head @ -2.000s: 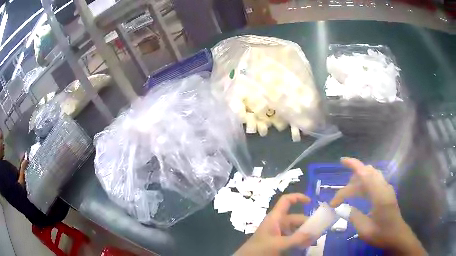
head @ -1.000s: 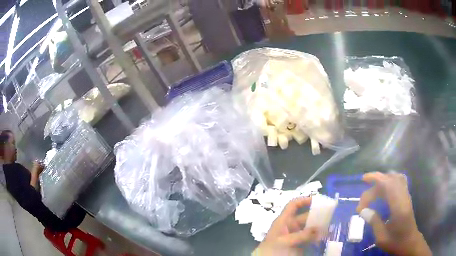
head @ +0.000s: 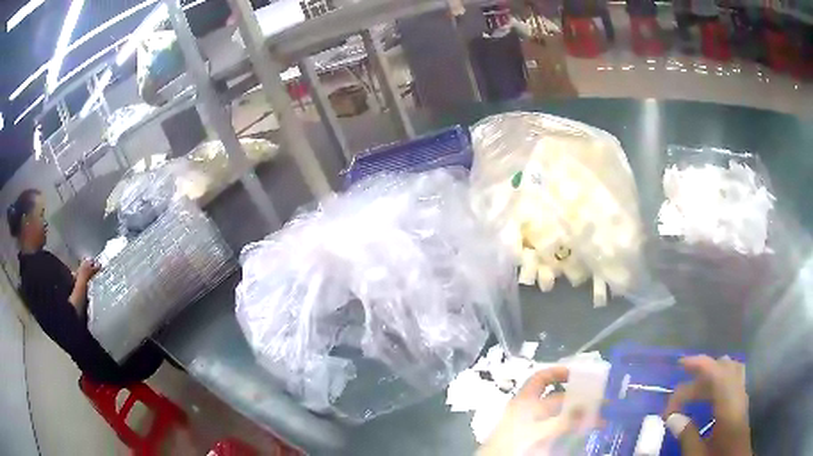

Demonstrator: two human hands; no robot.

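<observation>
My left hand [head: 535, 414] holds a white housing [head: 586, 388] upright between thumb and fingers at the left side of the blue tray [head: 664, 356]. My right hand [head: 713, 405] is over the tray's right part, fingers curled, with a white covering on the thumb; whether it holds anything small cannot be told. A thin silvery shafted insert [head: 646, 388] lies in the tray between the hands. Another white housing [head: 650, 435] lies in the tray near my right thumb. Small white pieces [head: 477, 392] lie in a loose pile left of the tray, partly behind my left hand.
A large clear poly bag [head: 383, 276] lies left. An open bag of cream parts [head: 570, 205] stands behind the white pile. Stacked clear trays hold a white heap [head: 718, 205] at back right. A dark blue crate [head: 410, 153] is behind the bags. A person [head: 53, 285] sits far left.
The view has swung, so the scene sits lower and further right. The housing in my left hand has gone from tilted to upright. My right hand has moved away from it.
</observation>
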